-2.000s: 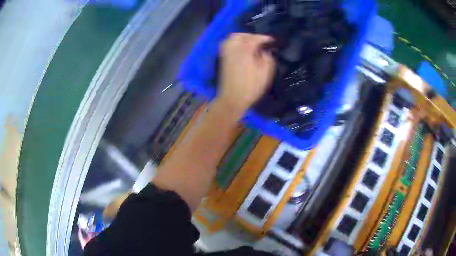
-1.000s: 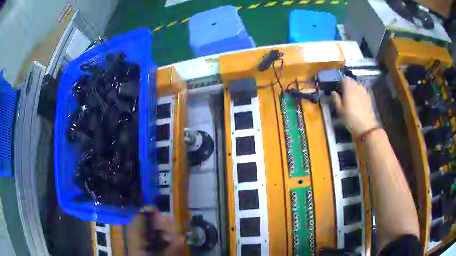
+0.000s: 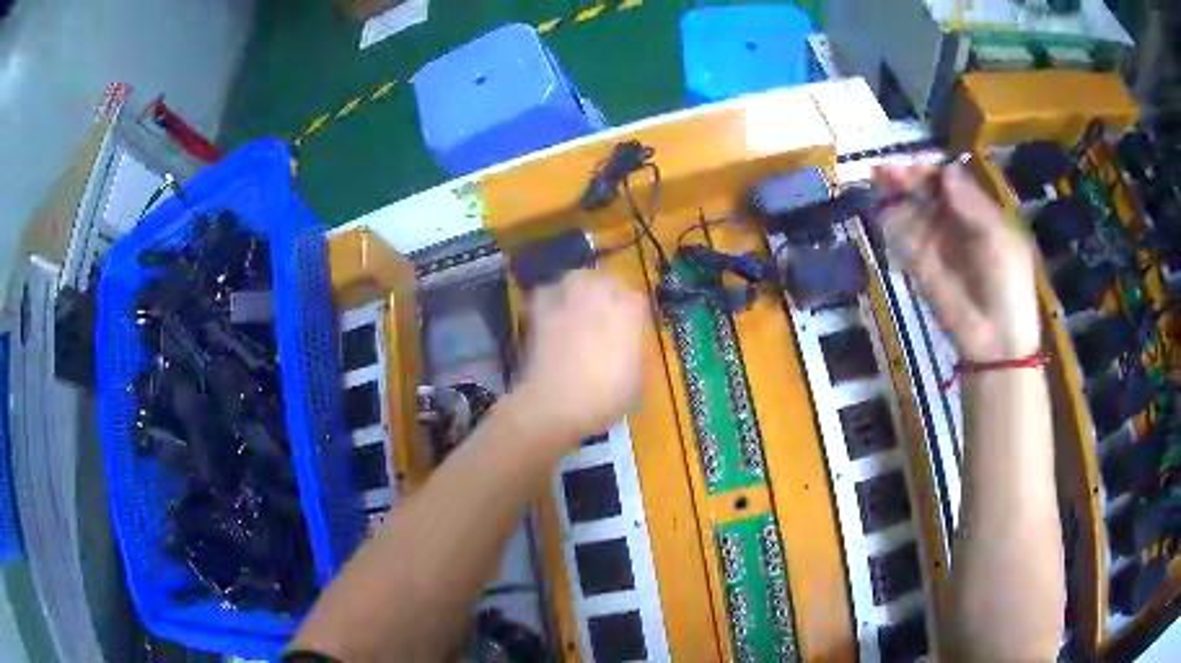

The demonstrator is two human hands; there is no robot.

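Observation:
The orange test fixture tray (image 3: 674,544) lies in front of me, with a green connector board (image 3: 716,415) down its centre. My left hand (image 3: 583,343) is over the upper left socket strip; what its fingers hold is hidden. My right hand (image 3: 958,253) is at the upper right strip, blurred, with a dark DC output cable (image 3: 848,207) at its fingers and a small shiny tip beyond them. Power adapters stand at the left strip's top (image 3: 554,257) and the right strip's top (image 3: 790,192), with another adapter (image 3: 826,272) below the latter. Cords lie over the board's far end.
A blue perforated basket (image 3: 311,427) heaped with black adapters is at left. A loaded orange tray (image 3: 1056,97) is at right. Two blue stools (image 3: 499,97) (image 3: 749,52) stand beyond the far edge. Round dark conveyor parts (image 3: 453,412) show between basket and tray.
The view has shifted and tilted. My left hand has moved from the basket's near end to the upper left strip. Another adapter now shows on the right strip, and my right hand has pulled back from it.

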